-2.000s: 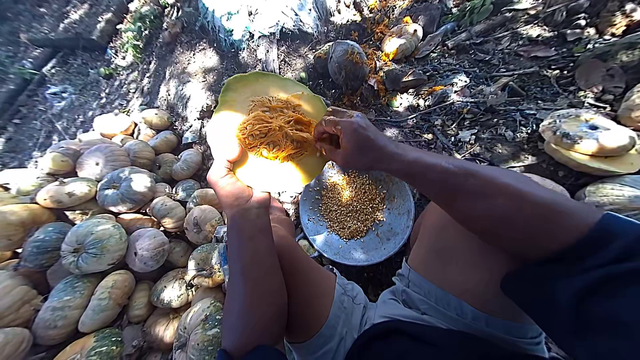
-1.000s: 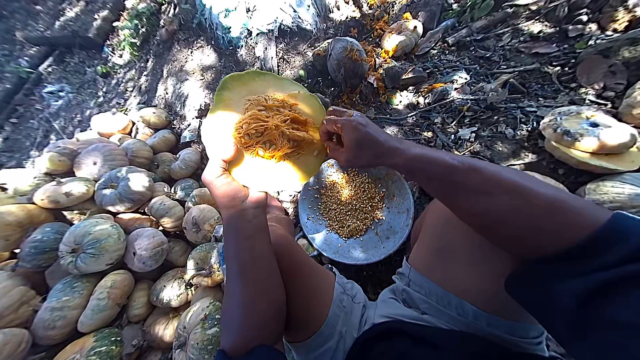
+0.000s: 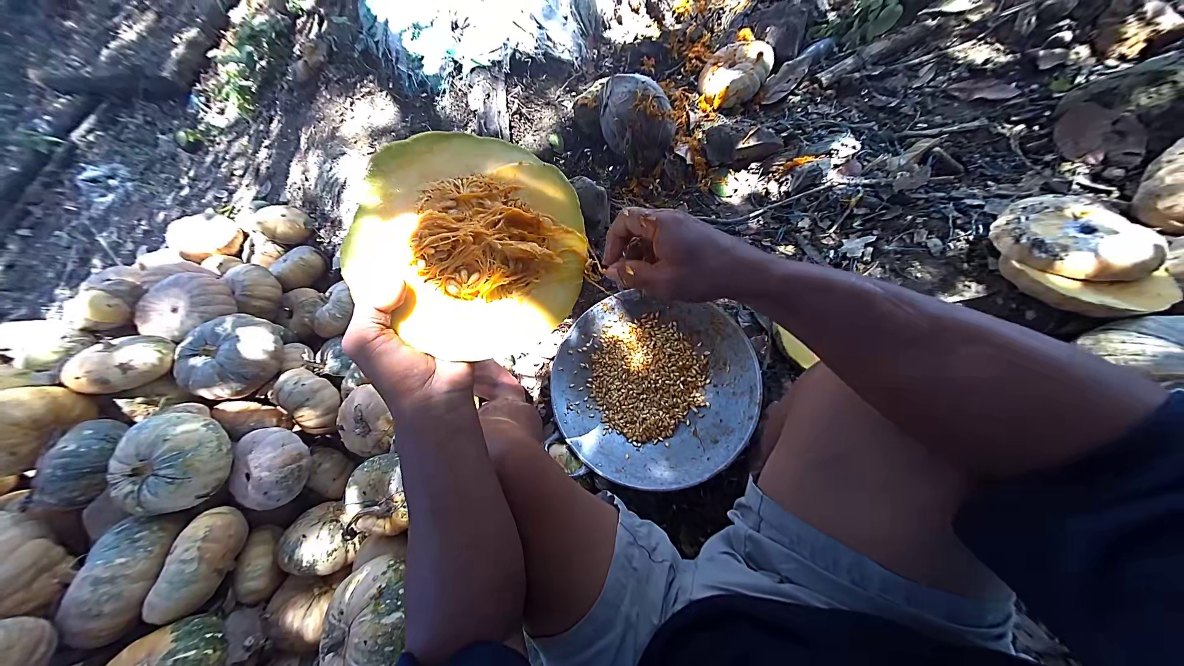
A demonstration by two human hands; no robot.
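Note:
A cut pumpkin half (image 3: 546, 203), cut face up, rests in my left hand (image 3: 402, 347), which grips its lower left rim. Orange stringy pulp with seeds (image 3: 486, 236) fills its hollow. Just past the right rim is my right hand (image 3: 661, 254), fingers curled and pinching strands of pulp that trail back toward the half. Below both hands, a round metal pan (image 3: 726, 435) sits on the ground between my legs and holds a heap of pumpkin seeds (image 3: 647, 375).
Many whole pumpkins (image 3: 171, 462) are piled at the left. Cut pumpkin pieces (image 3: 1078, 240) lie stacked at the right. Beyond the pan are a brown husk-like object (image 3: 638, 120) and a pale pumpkin piece (image 3: 737, 72) amid orange scraps, twigs and dry leaves.
My right hand has moved off the pulp to the right, past the rim of the half, with strands at its fingers. My left hand still holds the half.

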